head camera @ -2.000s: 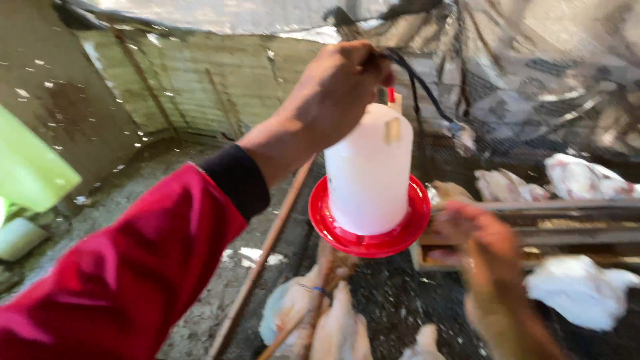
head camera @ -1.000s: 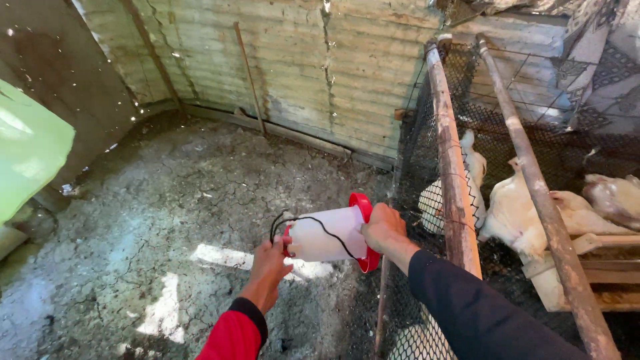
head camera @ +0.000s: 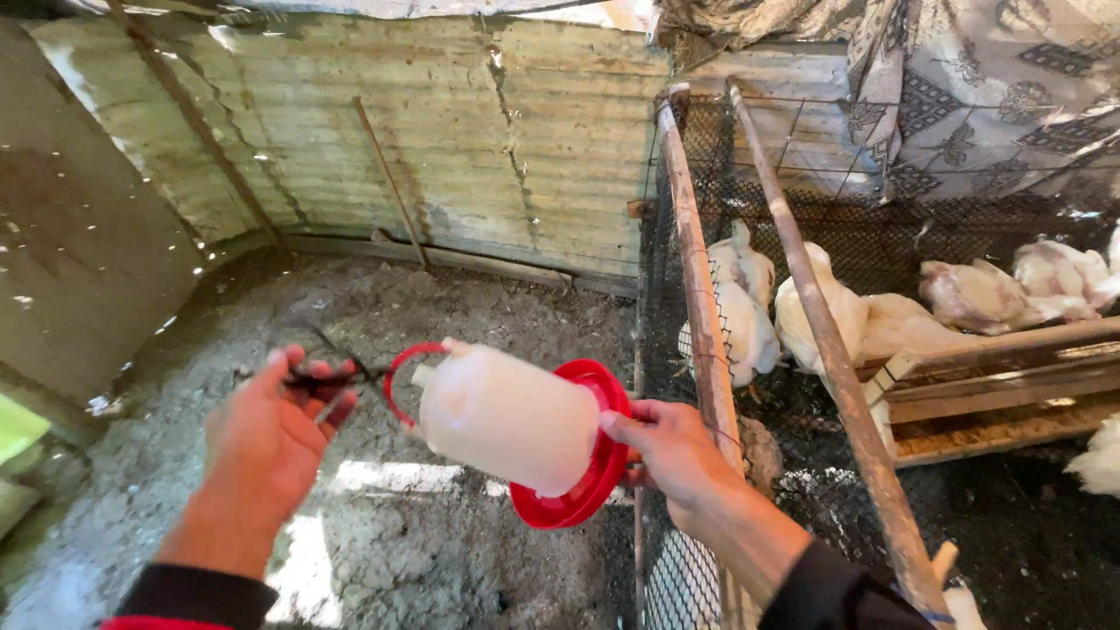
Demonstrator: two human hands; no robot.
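Observation:
A white plastic poultry drinker (head camera: 507, 420) with a red base tray and a red handle lies tilted on its side in the air, left of the mesh fence. My right hand (head camera: 669, 455) grips the rim of the red tray (head camera: 604, 464). The red handle ring (head camera: 392, 385) points toward my left hand (head camera: 284, 416), whose fingers are curled on a dark cord (head camera: 350, 372) that runs to the handle. The cord's far end is blurred.
A wire mesh fence with a wooden rail (head camera: 696, 262) stands to the right, with another pole (head camera: 814, 315) beside it. Beyond are several white chickens (head camera: 822, 306) and a wooden feed trough (head camera: 1006, 385). Corrugated sheet (head camera: 560, 149) walls the back; dirt floor (head camera: 420, 306) lies below.
The drinker hung upright from my left hand at first, beside the chickens; now it is tilted on the left of the fence. My right hand holds its tray, and my left hand has moved off the bottle's top.

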